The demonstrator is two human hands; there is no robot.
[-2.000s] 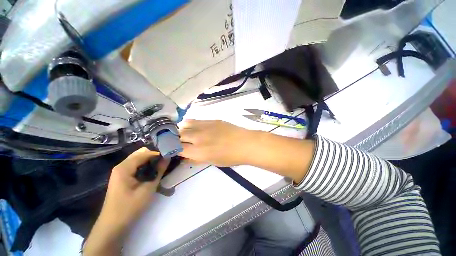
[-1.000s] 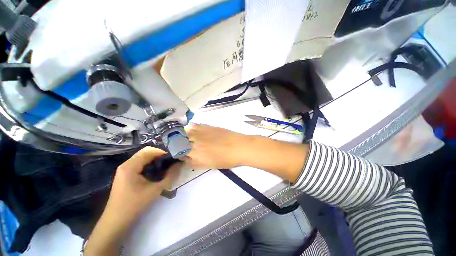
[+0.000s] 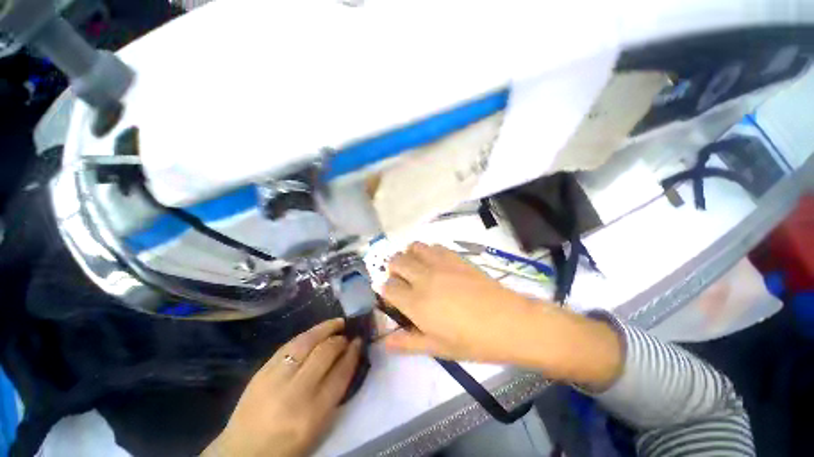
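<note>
My left hand (image 3: 290,393), a ring on one finger, has its fingertips closed on the folded edge of the black garment piece (image 3: 187,357), just below the grey attachment (image 3: 357,294) by the presser foot. My right hand (image 3: 464,308) is right of the attachment, fingers bent over the narrow black binding tape (image 3: 473,388). The tape passes under the palm and loops over the table edge. The sewing machine head (image 3: 339,89) stands above both hands. The needle is hidden.
Thread snips (image 3: 518,261) lie behind my right wrist. A dark pouch or scrap (image 3: 544,214) sits under the arm, with black strips (image 3: 701,174) farther right. A grey ruled strip (image 3: 660,303) edges the white table. Red and blue bins (image 3: 799,254) stand at far right.
The view has shifted, showing more of the machine's top. My left hand has changed from a raised pinch on bunched black cloth to lying flatter, back upward. My right-hand fingers show more clearly over the tape.
</note>
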